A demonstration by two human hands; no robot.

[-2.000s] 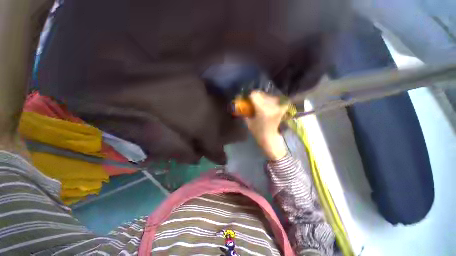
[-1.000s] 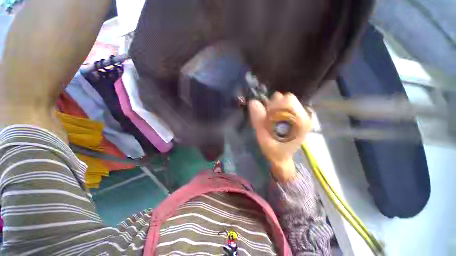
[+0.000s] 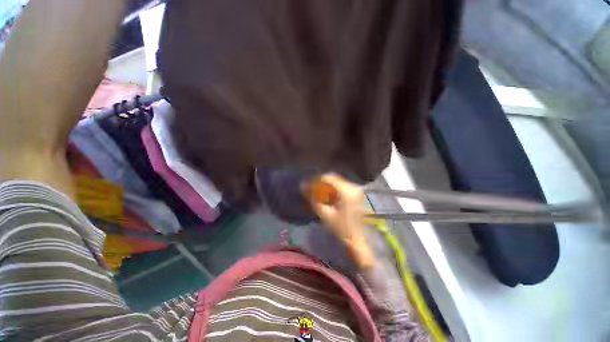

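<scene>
A dark brown garment (image 3: 281, 80) hangs in front of me and fills the upper middle of the view. My right hand (image 3: 344, 210) is closed on the orange-brown handle of the steam iron (image 3: 284, 194), at the garment's lower edge. The iron's dark body is blurred and partly covered by the cloth. My left arm is raised at the left edge; my left hand is out of the picture. A yellow hose (image 3: 407, 284) and a grey cable pair (image 3: 468, 206) run from the iron.
A navy padded sleeve buck (image 3: 512, 194) stands over the white ironing table (image 3: 488, 294) at right. At left, a rail (image 3: 137, 103) holds mixed-colour garments, among them pink (image 3: 175, 177), white, grey and mustard ones (image 3: 100, 200). Green floor (image 3: 157, 274) shows below them.
The iron and my right hand have moved down toward me, to the garment's lower edge. The brown garment has narrowed from the left and hangs straighter. More of the rail's garments show.
</scene>
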